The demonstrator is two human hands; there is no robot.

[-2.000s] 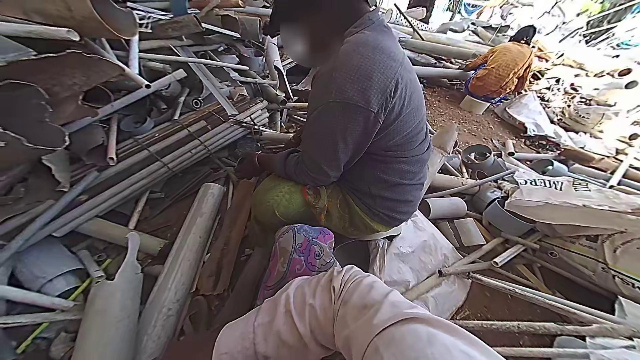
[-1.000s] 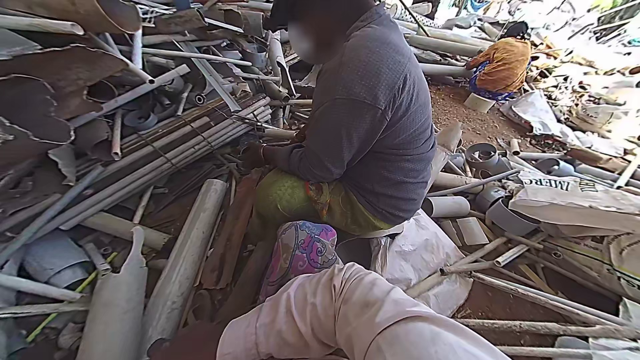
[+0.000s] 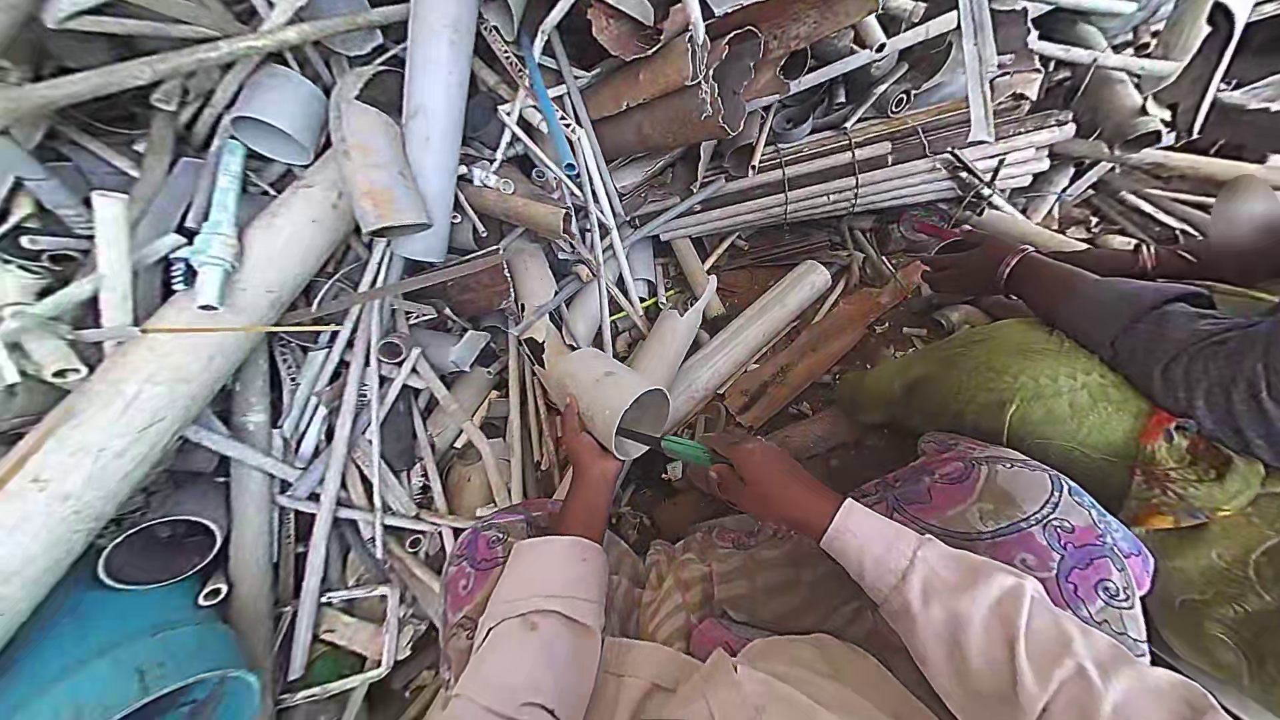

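Observation:
My left hand [image 3: 588, 450] grips the near side of a short, wide plastic pipe piece [image 3: 600, 392], whose round open end faces me and slightly right. My right hand [image 3: 755, 475] is closed around the green handle of a knife [image 3: 690, 450]. The knife's dark blade reaches into the mouth of the pipe piece, and its tip is hidden or hard to make out. Directly behind the pipe piece lies a broken pipe with a jagged end [image 3: 675, 330]. A long grey pipe [image 3: 750, 335] rests just right of it.
Pipe scraps lie all around. A large pale pipe [image 3: 180, 370] and a blue plastic pipe fitting [image 3: 130, 640] are at left. A tied bundle of thin pipes [image 3: 850, 180] lies at upper right. At right, a co-worker's hand [image 3: 960, 262] holds something reddish, partly hidden.
The view has swung far left and down. Both my hands, the pipe piece and the green-handled knife now show plainly; the earlier frames show mostly my sleeve and the co-worker.

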